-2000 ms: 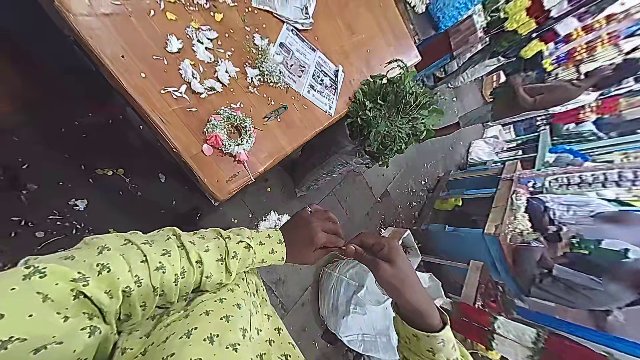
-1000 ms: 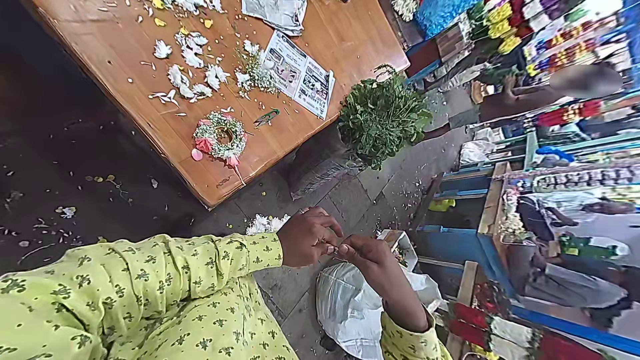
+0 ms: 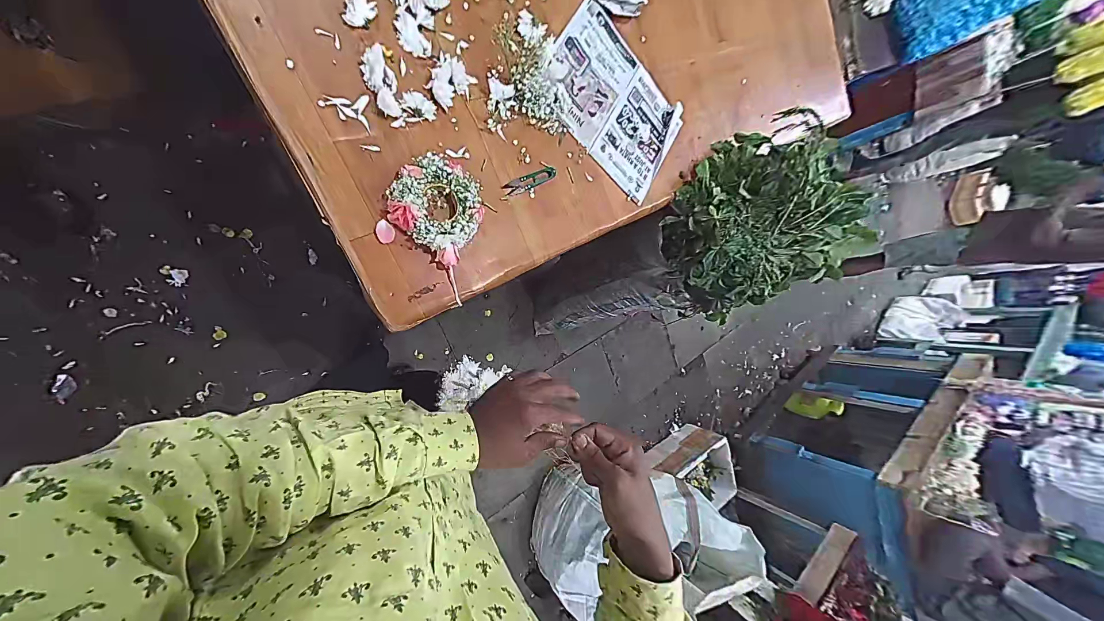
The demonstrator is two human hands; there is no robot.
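Observation:
My left hand and my right hand meet in front of my torso, fingertips nearly touching. Thin pale strands are pinched between them; whether thread or stems I cannot tell. Beyond the hands, near the wooden table's corner, lies a ring of small white flowers with pink petals. Green-handled thread snips lie beside it. White blossoms and loose petals are scattered farther back. A sprig of tiny white flowers touches a printed newspaper sheet.
A leafy green bundle stands by the table edge. White flowers are below my left hand. A white sack and an open box are by my right hand. Blue stall frames with garlands stand at the right.
My left hand's fingers are spread more than before, and thin strands now show between the hands. A person at the upper right has gone out of view.

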